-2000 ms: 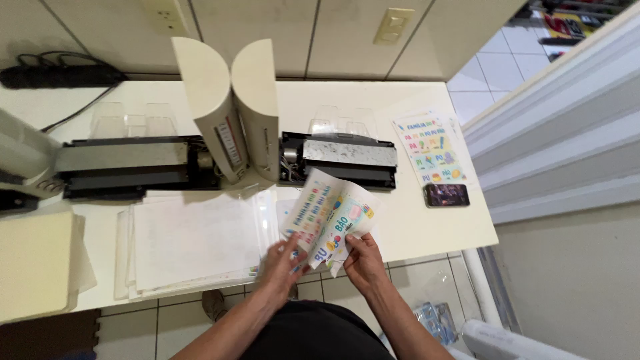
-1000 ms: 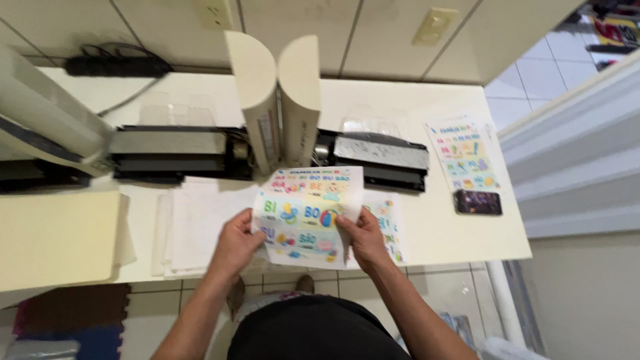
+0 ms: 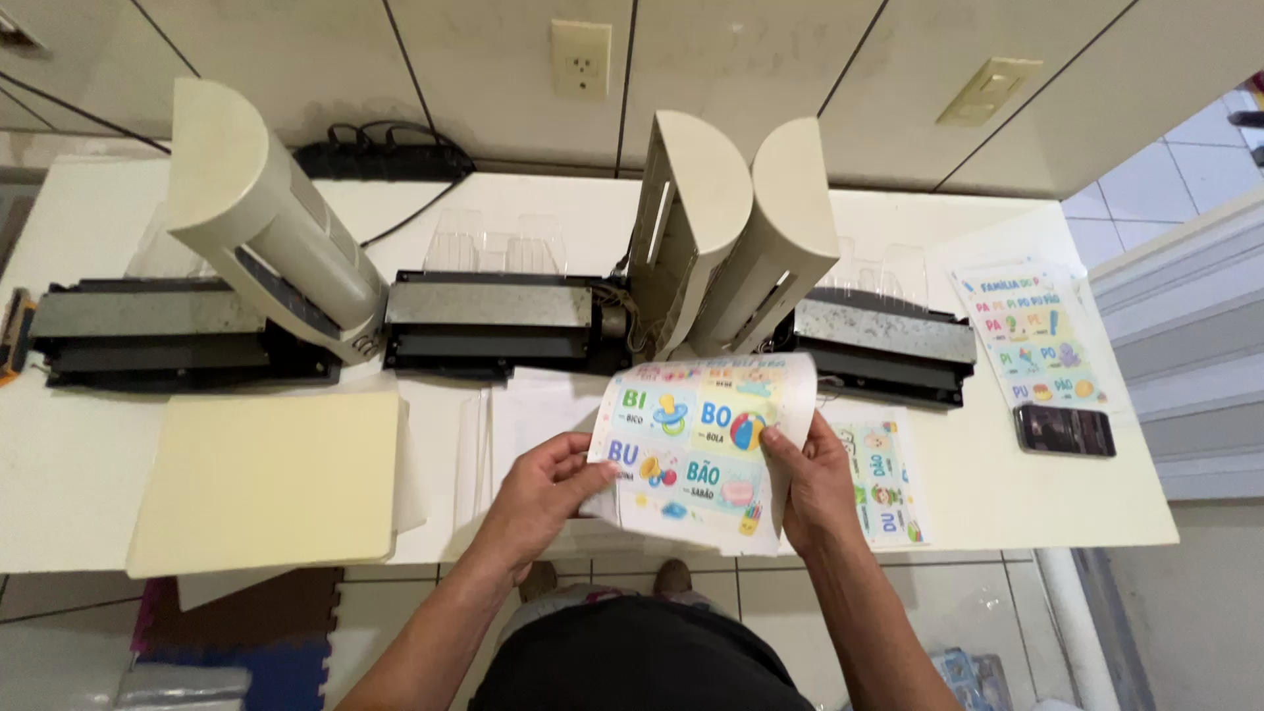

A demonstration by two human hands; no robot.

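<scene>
Between both hands, above the table's front edge, is a colourful printed syllable sheet [image 3: 691,454] with small pictures, its top curling back. My left hand [image 3: 553,494] grips its left edge, thumb on the printed face. My right hand [image 3: 815,484] pinches the right edge, thumb beside the ball picture. Another printed sheet [image 3: 894,484] lies on the table just right of my right hand, partly hidden by it. White sheets [image 3: 538,415] lie behind my left hand, beside a clear plastic edge.
Three laminator-like machines [image 3: 489,311] with metal strips and raised beige covers [image 3: 696,188] line the table [image 3: 1047,494]. A cream stack [image 3: 272,479] lies front left. At right, a smartphone [image 3: 1065,431] touches a printed sheet [image 3: 1032,336]. A black power strip [image 3: 385,158] sits against the wall.
Two seconds ago the sheet was folded over and angled between my hands; now its printed face is spread toward me, held at both sides. The view has shifted left.
</scene>
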